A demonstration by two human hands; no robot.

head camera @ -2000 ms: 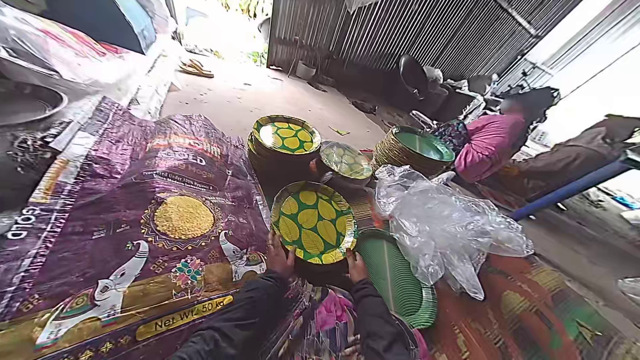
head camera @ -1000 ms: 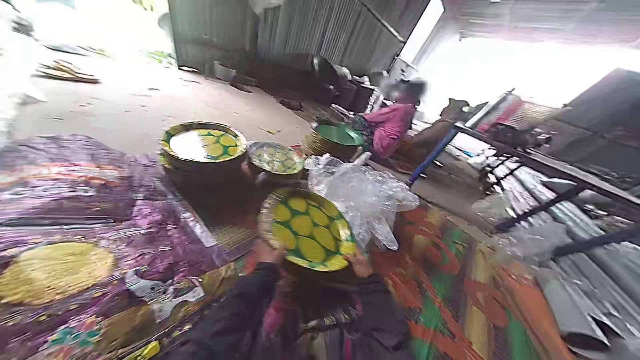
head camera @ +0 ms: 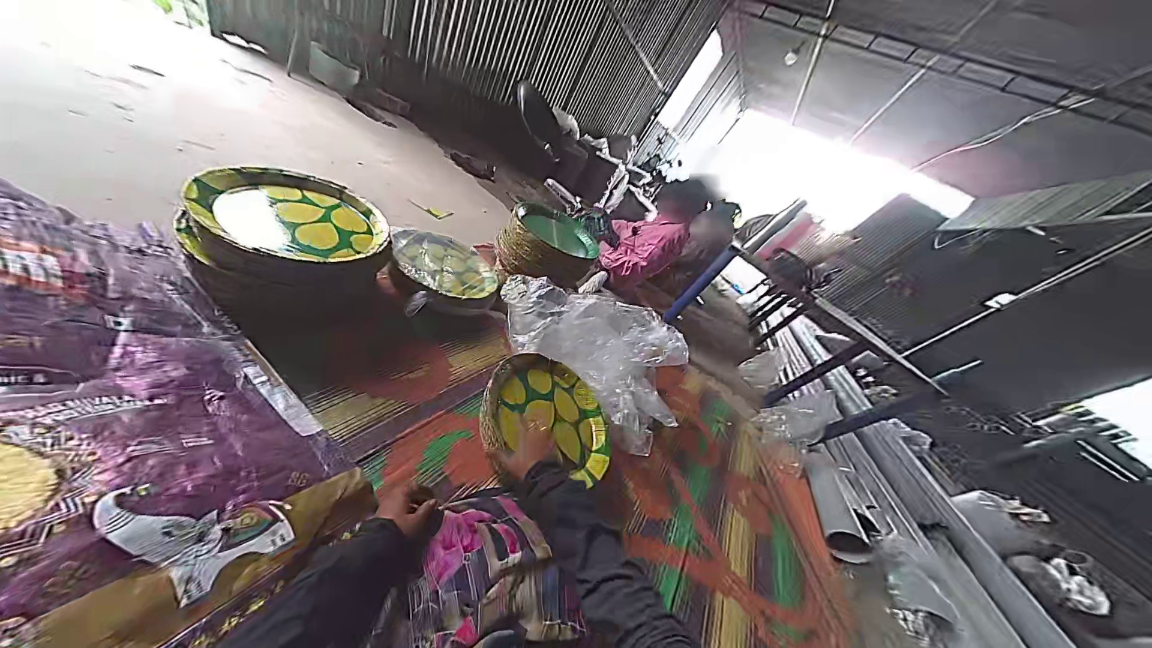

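My right hand point(head camera: 531, 443) lies on the face of a green plate with yellow leaf shapes point(head camera: 565, 412), which sits tilted at the near edge of a clear plastic bag point(head camera: 598, 337). My left hand point(head camera: 407, 508) is apart from the plate, at the left of my lap, fingers curled; nothing clear shows in it. Farther off stand a tall stack of like plates point(head camera: 319, 216), a plastic-wrapped stack of plates point(head camera: 445, 263) and a stack with a plain green top point(head camera: 553, 236). Whether my right fingers grip the plate is hard to tell.
A printed purple sack point(head camera: 135, 405) spreads at the left. Under the plates is a patterned woven mat point(head camera: 720, 522). A person in pink point(head camera: 650, 247) sits beyond the bag. On the right are a blue-legged metal frame point(head camera: 702, 283) and long metal pieces point(head camera: 909, 513).
Both hands held the patterned plate by its sides before. My left hand has let go and come away to the left; my right hand is now on the plate's face. The view has swung right.
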